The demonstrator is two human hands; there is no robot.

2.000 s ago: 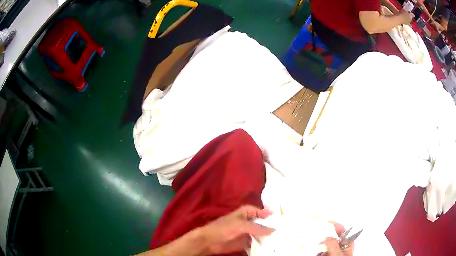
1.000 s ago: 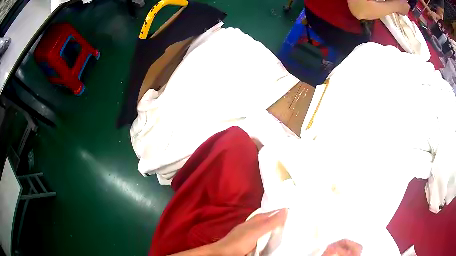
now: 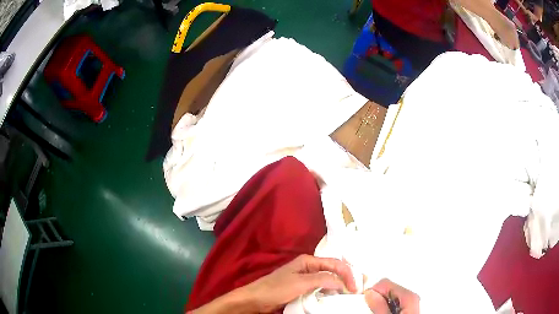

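Observation:
A white garment (image 3: 343, 236) lies over the lap and runs into an overexposed white heap (image 3: 453, 165). My left hand (image 3: 306, 279) comes in from the bottom and pinches a fold of the garment. My right hand (image 3: 392, 297) is close beside it at the bottom edge, partly cut off. It holds the thread snips (image 3: 393, 302), of which only a small dark part shows; the blades are hidden. Dark red cloth (image 3: 269, 214) covers the knee to the left of the garment.
A cardboard box (image 3: 358, 135) with thread bits stands between white heaps. A yellow handle (image 3: 199, 18) over a black panel is behind left. A red stool (image 3: 86, 76) stands on the green floor. A person in red (image 3: 417, 24) sits at the red table (image 3: 521, 270).
My hands have come together; both were farther apart a second ago. The snips, whose blades showed two seconds ago, now show only as a dark part. The seated person's arm has shifted.

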